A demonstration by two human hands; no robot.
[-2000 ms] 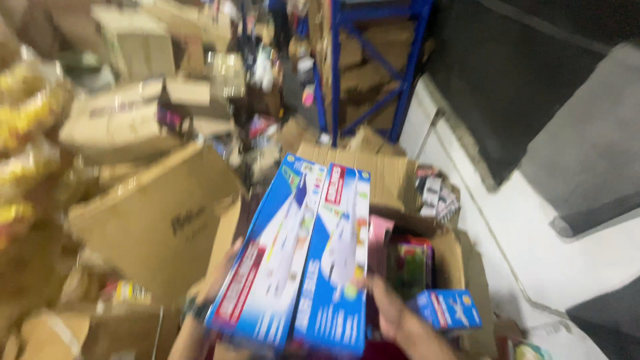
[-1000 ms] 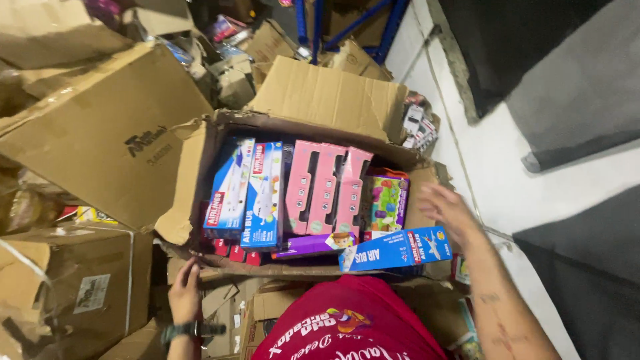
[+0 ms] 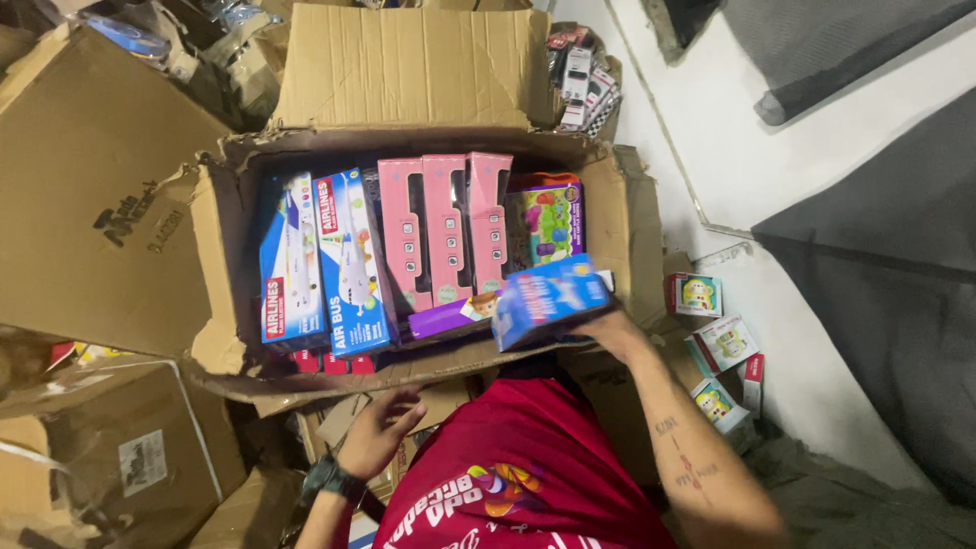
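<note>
An open cardboard box (image 3: 427, 374) holds two blue-and-white toy airplane boxes (image 3: 354, 267) at its left, several pink boxes (image 3: 448, 229) in the middle, and a green-and-purple toy box (image 3: 555, 217) at its right. A purple box (image 3: 446, 320) lies along the near side. My right hand (image 3: 614, 333) grips the end of another blue toy box (image 3: 545, 297), tilted and blurred above the near right corner; its fingers are partly hidden under it. Just outside the near rim, my left hand (image 3: 385, 427) holds nothing, its fingers apart.
Large cardboard boxes stand at the left, one with a closed face (image 3: 107, 191), one strapped (image 3: 114, 450). Small toy boxes (image 3: 724, 343) lie on the floor at the right, beside a white wall or ledge (image 3: 732, 152). Packaged toys (image 3: 583, 84) sit behind the box.
Two airplane boxes, in both hands two seconds ago, now stand in the carton. My right hand, apart from the blue box one second ago, now holds it, more tilted.
</note>
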